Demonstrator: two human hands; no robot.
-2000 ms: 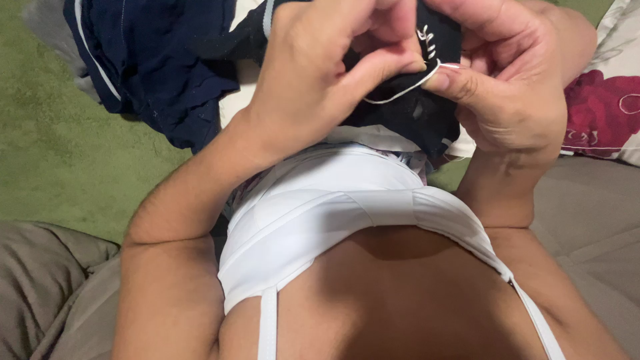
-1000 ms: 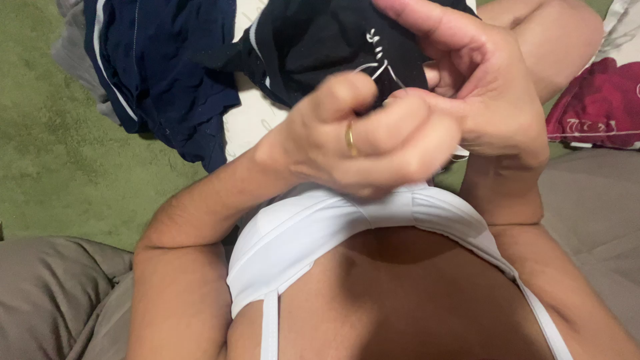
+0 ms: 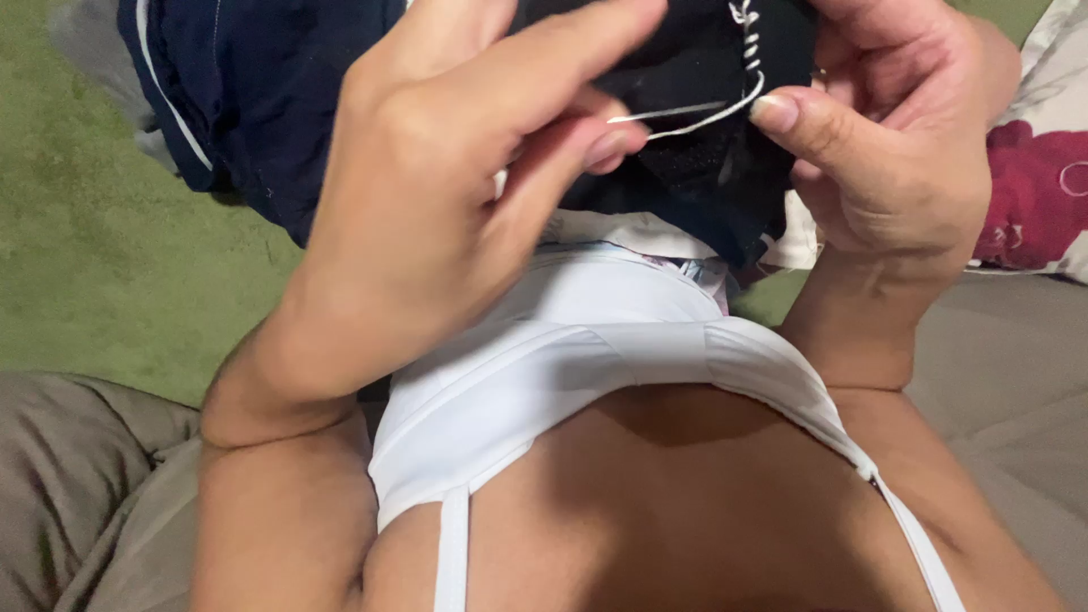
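Note:
Black fabric (image 3: 680,170) with a line of white thread stitches (image 3: 751,42) lies across the top middle. My left hand (image 3: 459,144) pinches a thin metal needle (image 3: 667,112) between thumb and finger, its forefinger stretched out above. White thread (image 3: 705,121) runs in a curve from the stitches to the left fingertips. On the fabric's right edge, my right hand (image 3: 884,136) grips the cloth, its thumb beside the last stitch and its other fingers partly hidden.
Navy cloth (image 3: 246,93) with a white stripe lies at upper left on a green surface (image 3: 102,255). A pale cloth with a dark red pattern (image 3: 1033,200) is at right. Grey-brown fabric (image 3: 68,476) spreads at lower left and right (image 3: 1011,365).
My left hand, which covered part of the thread a second ago, has moved up and left, and the needle now shows. My right hand still holds the black fabric.

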